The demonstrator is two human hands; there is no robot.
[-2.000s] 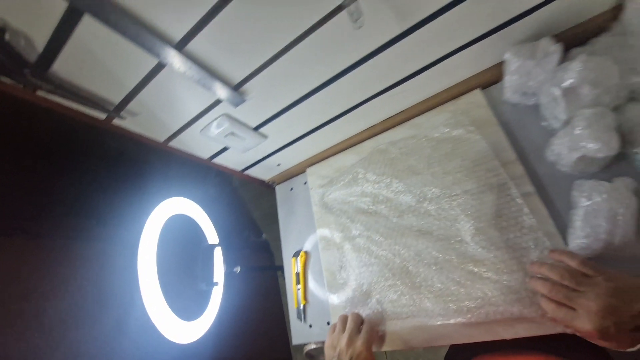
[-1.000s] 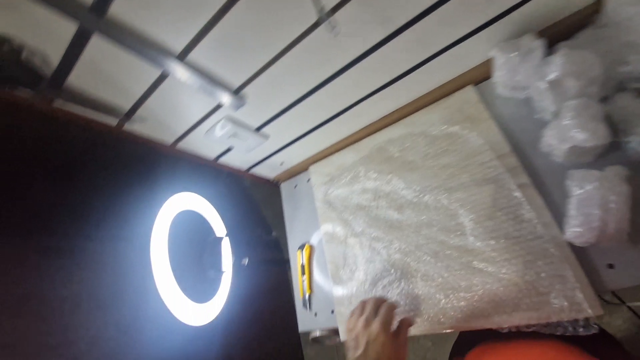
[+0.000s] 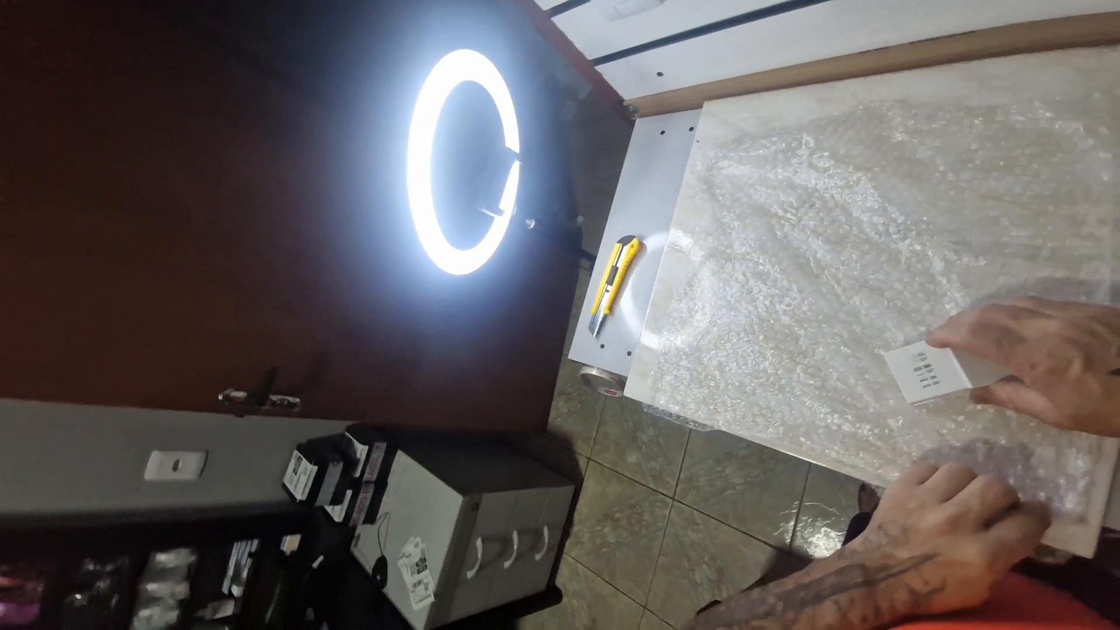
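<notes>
A sheet of clear bubble wrap [image 3: 814,262] lies spread over a pale marble-look board on the table. My right hand [image 3: 1050,359] comes in from the right edge, gripping a small white box [image 3: 929,372] with printing on its end, over the wrap. Below it, my left hand [image 3: 962,516] rests with curled fingers on the wrap's near edge; whether it pinches the wrap is not clear. A yellow utility knife [image 3: 615,282] with its blade showing lies on the grey strip of tabletop [image 3: 643,192] left of the board.
A lit ring light [image 3: 420,166] stands left of the table before a dark brown door [image 3: 219,227]. A roll of tape [image 3: 602,380] sits at the table's near left corner. Lower left are a drawer cabinet [image 3: 429,499] and several small boxes [image 3: 324,472]. A slatted white wall [image 3: 682,35] runs behind.
The view has swung left and down. The white box is now in my right hand, which was out of view one second ago. The knife still lies beside the board.
</notes>
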